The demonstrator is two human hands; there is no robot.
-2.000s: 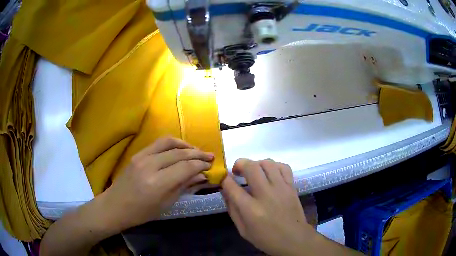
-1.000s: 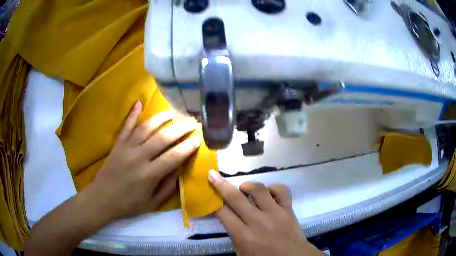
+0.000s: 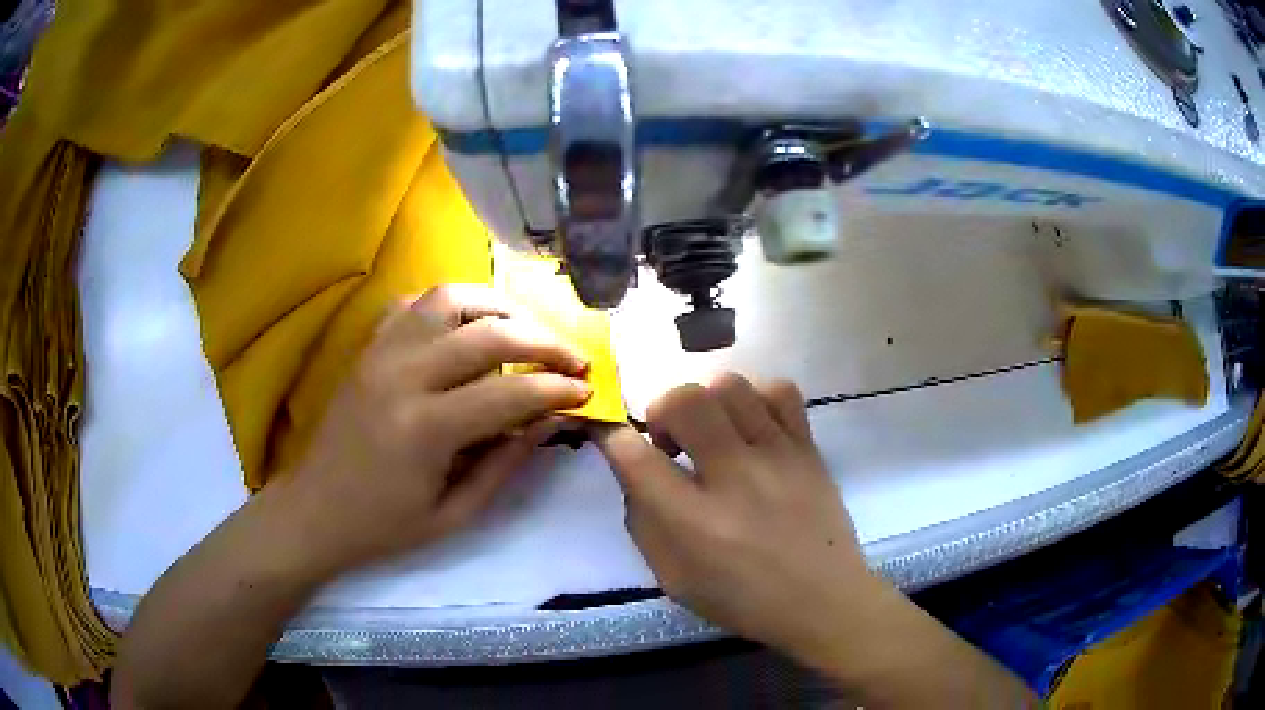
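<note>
A mustard-yellow garment panel lies bunched on the white table left of the needle area. A narrow mustard strip runs from under the machine head towards me, its near end at my fingertips. My left hand is on the strip's end, its thumb and fingertips pinching it. My right hand has its thumb or index tip at the strip's lower right corner, other fingers curled; whether it grips the cloth is hidden. The presser foot and needle are hidden behind the shiny metal guard.
The white sewing machine head spans the top. A small mustard piece rests on the bed at right. Layered mustard panels hang at the left table edge. A blue crate with mustard cloth stands lower right. A measuring tape follows the front edge.
My left hand has moved from flat on the cloth to the strip's near end. The strip's end sits farther up, nearer the needle area. My right fingertips have moved up with it. The camera view has shifted.
</note>
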